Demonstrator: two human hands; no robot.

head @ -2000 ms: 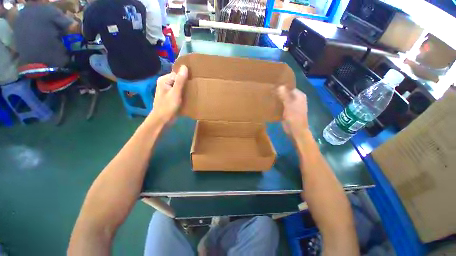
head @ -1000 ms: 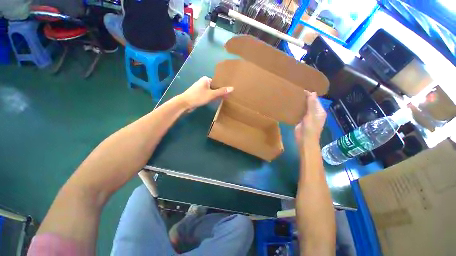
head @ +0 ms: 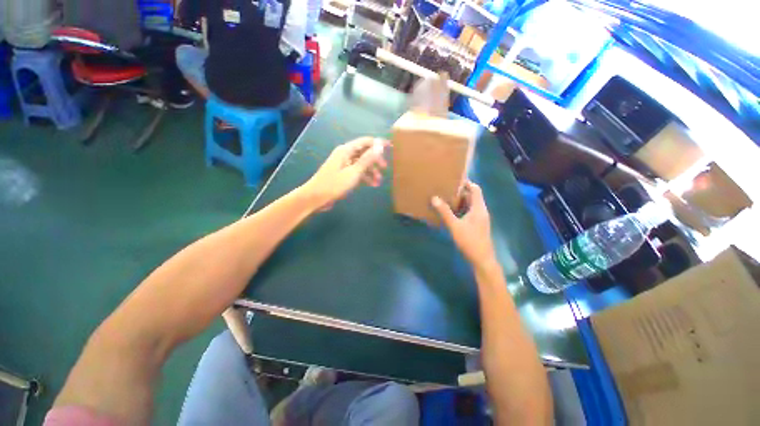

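Observation:
The brown cardboard mailer box is tipped up on its side on the green workbench, with a flat face towards me. A blurred flap stands up at its far top edge. My right hand grips the box at its lower right, thumb on the near face. My left hand is just left of the box, fingers part curled and apart, not touching it. The inside of the box is hidden.
A water bottle lies at the bench's right edge. A large carton is at the lower right. Black units line the right side. A pale pipe crosses the far end. A person sits on a blue stool.
The box was lying open with both hands on its lid; now it is turned up on its side. My left hand has let go, and my right hand has moved down and left with the box.

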